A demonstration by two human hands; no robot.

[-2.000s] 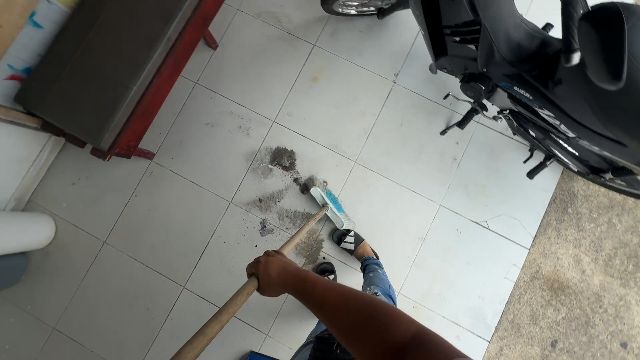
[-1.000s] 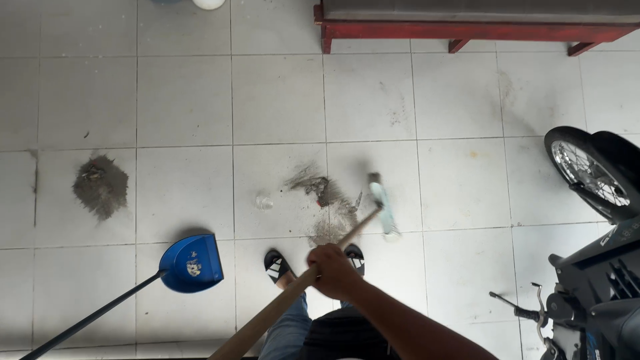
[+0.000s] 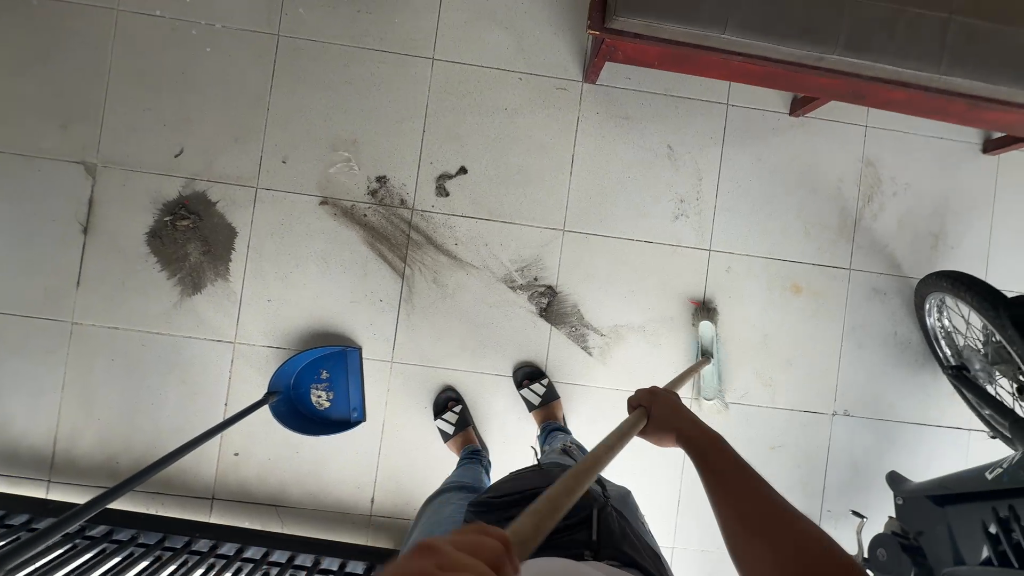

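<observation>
My right hand (image 3: 662,416) is closed around the wooden handle of a broom (image 3: 588,466), low down near the head. At the bottom edge my left hand (image 3: 460,552), partly cut off, grips the same handle's upper part. The broom head (image 3: 707,360), pale with dusty bristles, rests on the tiles to the right of my feet. A pile of grey dirt (image 3: 552,304) lies beyond my sandals, a dirt streak (image 3: 380,236) runs off to its left, and a larger dirt pile (image 3: 190,240) sits at the left. A blue dustpan (image 3: 320,390) with bits in it stands left of my feet.
A bench with a red frame (image 3: 720,76) and grey cushion stands at the upper right. A motorcycle's front wheel (image 3: 968,344) and dark body are at the right edge. A black slatted rack (image 3: 184,544) runs along the lower left, under the dustpan's long handle.
The broom head has moved right, away from the dirt near my feet. That dirt is more spread out, with a streak to the left. The view has turned strongly since the oldest frame.
</observation>
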